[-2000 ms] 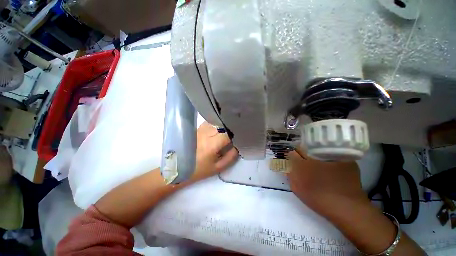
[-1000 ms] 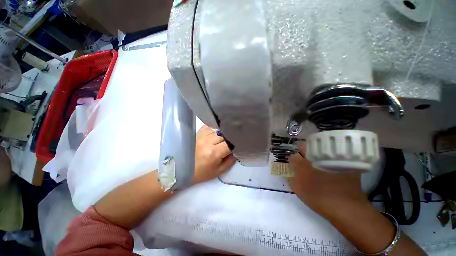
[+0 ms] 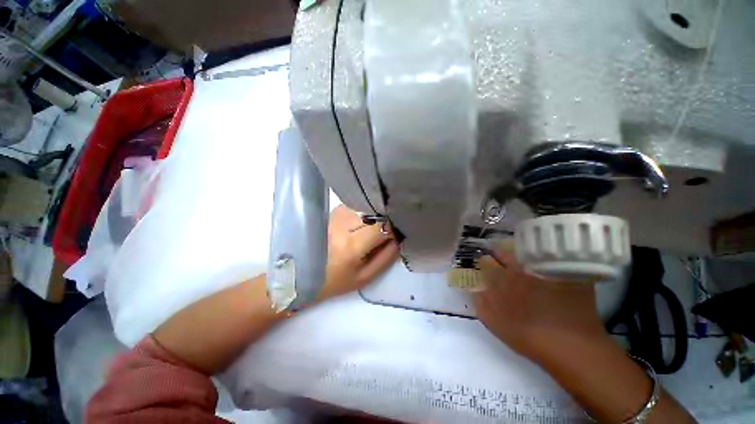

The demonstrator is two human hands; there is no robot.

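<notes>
The off-white sewing machine head [image 3: 422, 124] fills the upper right and hides the needle area. My left hand [image 3: 360, 251] lies on the bed left of the head, fingertips hidden behind its edge. My right hand [image 3: 530, 302] lies right of the presser foot parts [image 3: 473, 248], partly behind the white ribbed knob [image 3: 573, 246]; its fingertips are hidden. The pale needle plate [image 3: 418, 291] shows between the hands, with a small tan block [image 3: 465, 279] beside the foot. White fabric [image 3: 190, 232] spreads to the left and under my left forearm. Whether either hand grips it is hidden.
A grey lamp tube [image 3: 296, 224] stands over my left wrist. A red basket [image 3: 124, 157] is at the upper left. Black-handled shears [image 3: 658, 315] lie beyond my right hand. Ruler marks [image 3: 488, 397] run along the front edge.
The view has shifted slightly, so the machine head appears a little further right. Both hands stay in nearly the same place beside the foot.
</notes>
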